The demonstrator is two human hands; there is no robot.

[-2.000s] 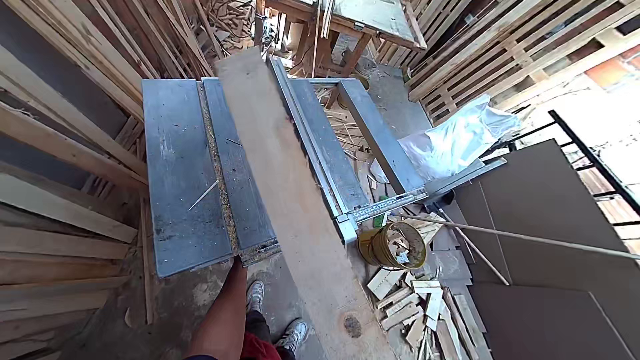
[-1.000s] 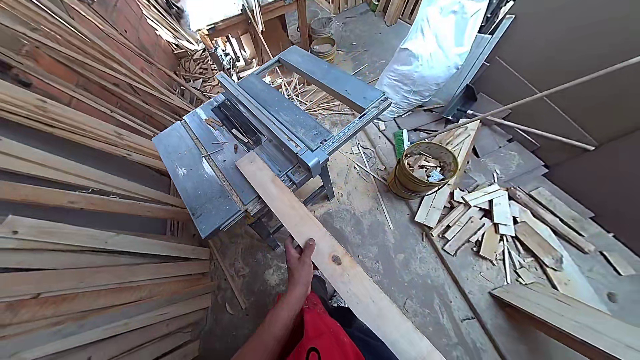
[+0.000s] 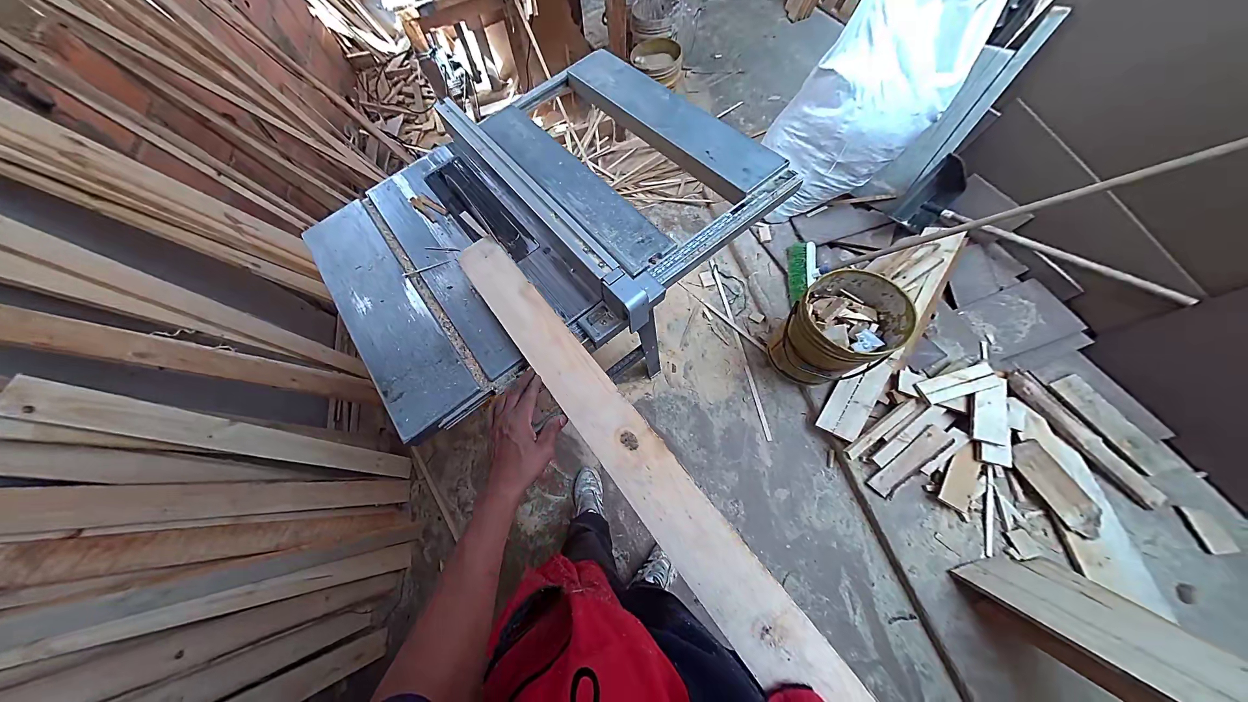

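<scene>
A long wooden board runs diagonally from the table saw down to the lower right, past my body. Its far end lies on the saw's metal top, left of the rip fence. My left hand is beside the board, at the near edge of the saw top, fingers apart and holding nothing. My right hand is out of sight; only a bit of red sleeve shows at the board's near end. A thin sliver of wood lies across the saw top.
Wooden boards are stacked along the left. On the right stand a yellow bucket of wood scraps, a green brush and a white plastic sack. Offcuts cover the floor, with a thicker plank near the lower right.
The board, which lay across much of the saw top, has been drawn back towards me. My left hand, on the board one second ago, is now off it at the saw's edge. The view has shifted.
</scene>
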